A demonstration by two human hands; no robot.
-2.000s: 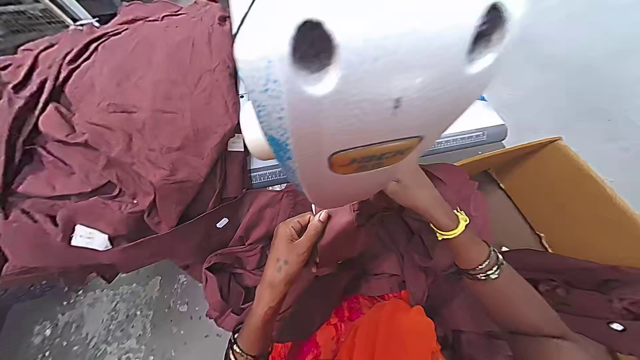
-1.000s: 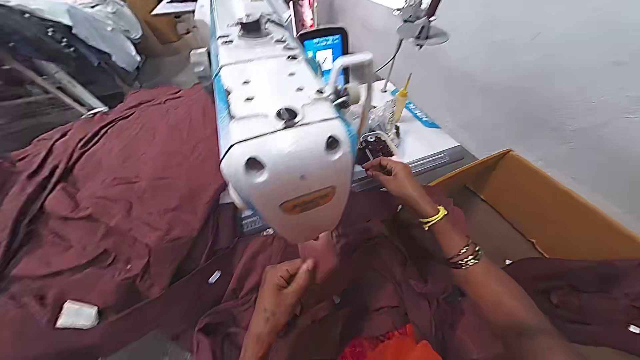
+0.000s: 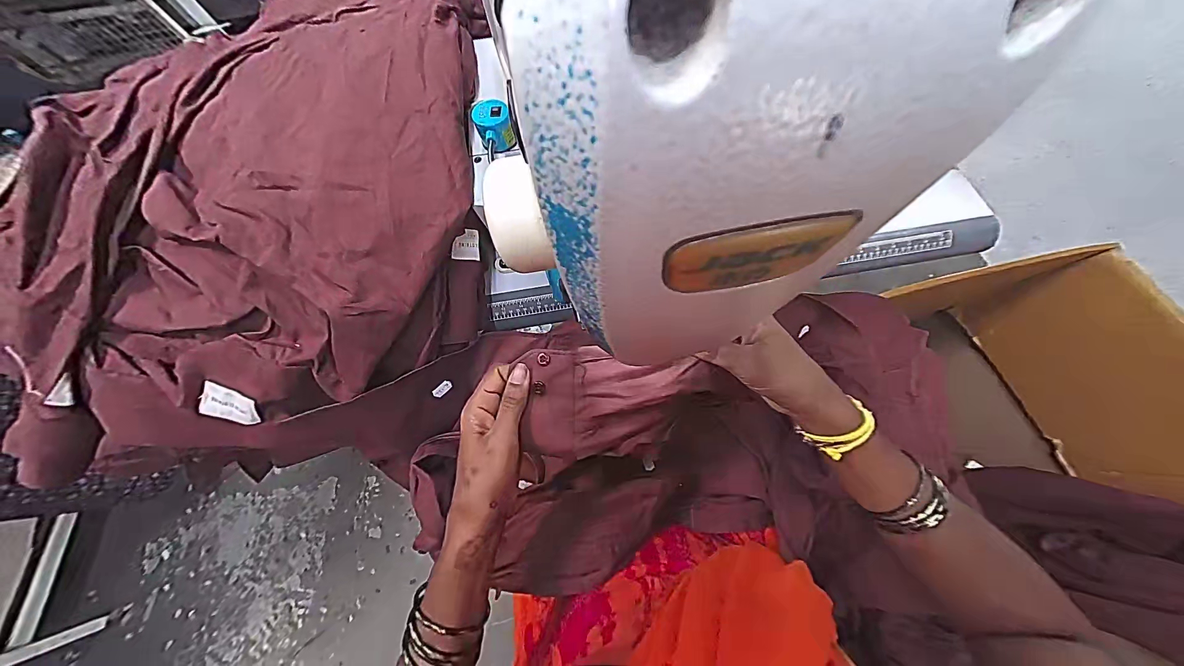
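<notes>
My left hand (image 3: 495, 421) pinches the edge of a maroon garment's cuff (image 3: 552, 407) between thumb and finger, beside two small dark buttons (image 3: 541, 373). My right hand (image 3: 763, 365) is at the gathered cloth to the right, its fingertips partly hidden behind the head of a Jack sewing machine (image 3: 740, 166). The cloth between my hands is bunched and runs beneath the machine head. The needle and presser foot are hidden. More of the maroon garment (image 3: 629, 499) hangs down toward my lap.
A heap of maroon garments (image 3: 314, 185) with white labels lies left of the machine. At the right stands an open cardboard box (image 3: 1073, 361), with maroon cloth (image 3: 1091, 546) in front of it. A ruled edge strip (image 3: 527, 307) shows on the machine bed.
My right hand has come back from the small things right of the machine, where it was one second ago, to the cloth under the head. The view has moved much closer to the machine.
</notes>
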